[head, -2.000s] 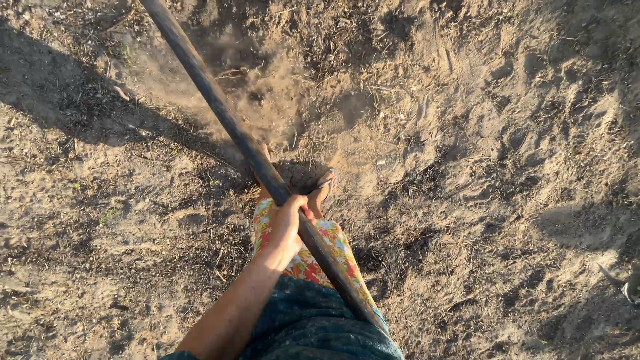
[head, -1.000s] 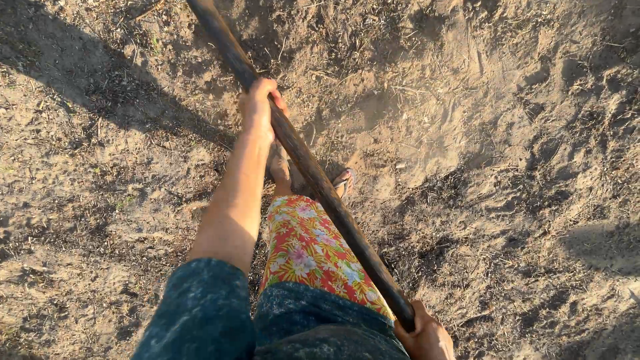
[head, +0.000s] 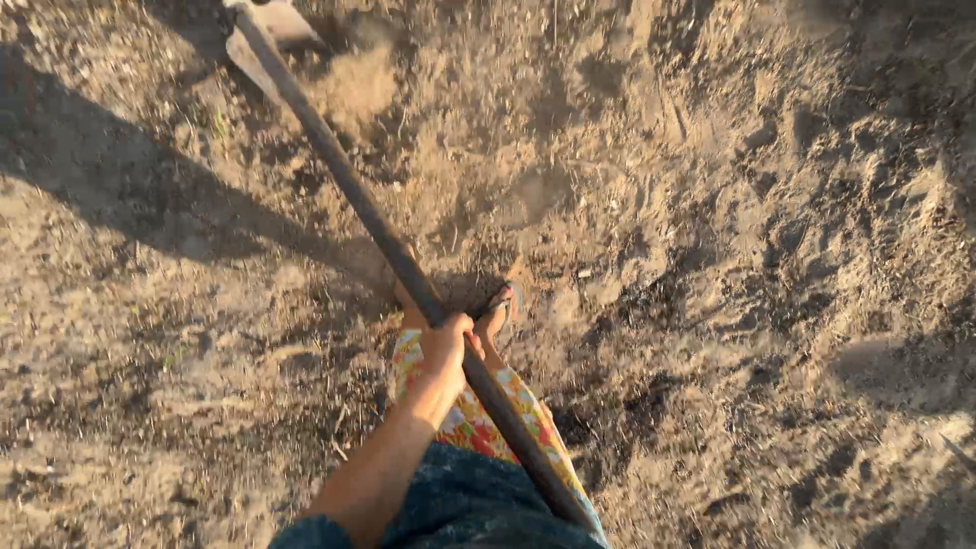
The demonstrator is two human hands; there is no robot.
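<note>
My left hand (head: 450, 347) is closed around the middle of a long wooden handle (head: 354, 191), just above my floral garment. The handle slants from the upper left down to the lower right. At its upper end is a wide metal hoe blade (head: 267, 34), partly cut off by the top edge of the view, with dust close to its right. The handle's lower end passes beside my dark shirt near the bottom edge. My right hand does not show.
Dry, uneven soil (head: 686, 305) with bits of straw surrounds me. My sandalled foot (head: 499, 305) is right of the handle, my other foot partly behind it. A long shadow (head: 152, 183) crosses the ground at the left.
One second ago my right hand held the handle's lower end; now it is out of view. My left hand is nearer my body, and the blade has come into view at the upper left.
</note>
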